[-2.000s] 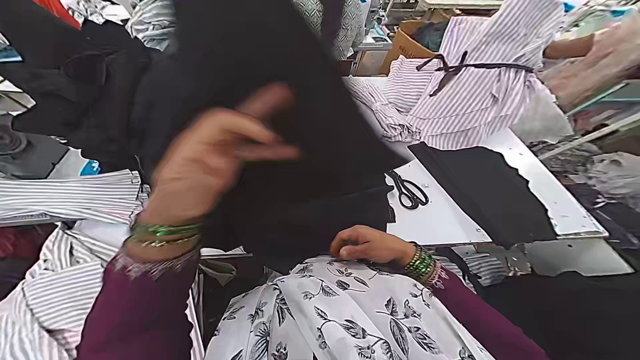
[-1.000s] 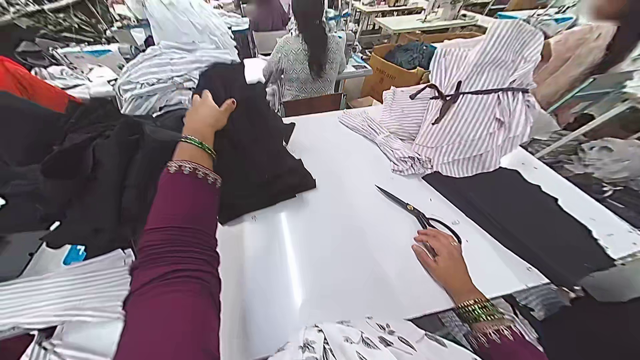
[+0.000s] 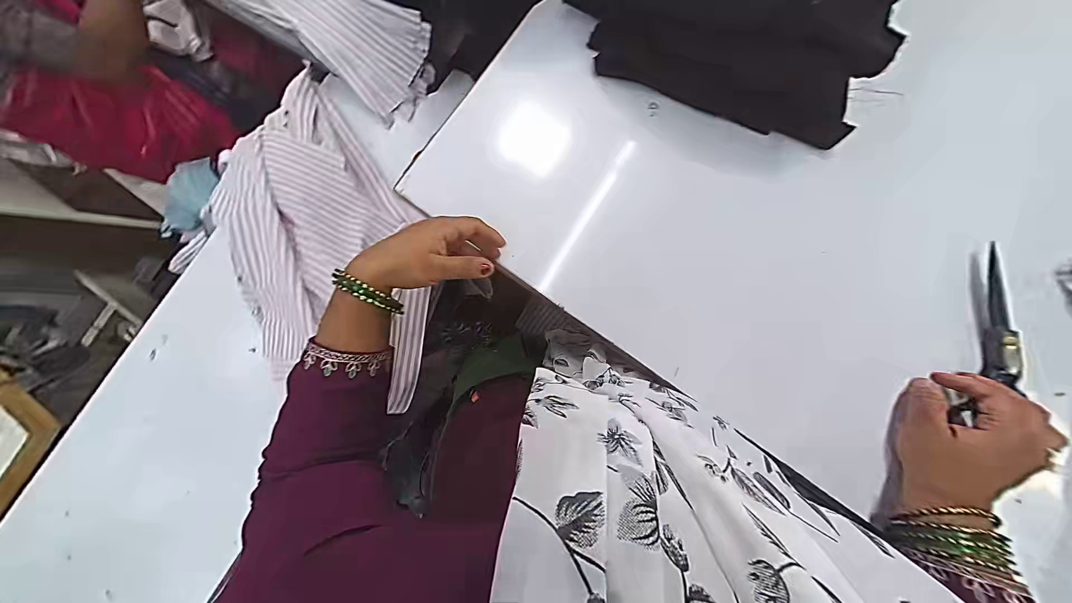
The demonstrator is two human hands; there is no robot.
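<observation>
My right hand point(image 3: 963, 444) rests over the handles of black-handled fabric scissors point(image 3: 999, 335), whose closed blades point away across the white table; the fingers wrap the handle loops. My left hand point(image 3: 427, 255) hangs near the table's edge, its fingers and thumb apart with nothing between them. Beneath and beside it lies white cloth with thin stripes point(image 3: 293, 193). Dark folded fabric point(image 3: 737, 67) lies flat on the far part of the table.
The white tabletop point(image 3: 712, 251) has a diagonal edge running by my lap, where white cloth with dark leaf prints point(image 3: 636, 494) lies. A second white surface point(image 3: 151, 419) is at the left. Red cloth point(image 3: 117, 117) and a person's arm point(image 3: 109, 38) are at the upper left.
My left hand has let go of the dark fabric and moved back toward the table's near edge. My right hand stays at the scissors. The view has swung down and left.
</observation>
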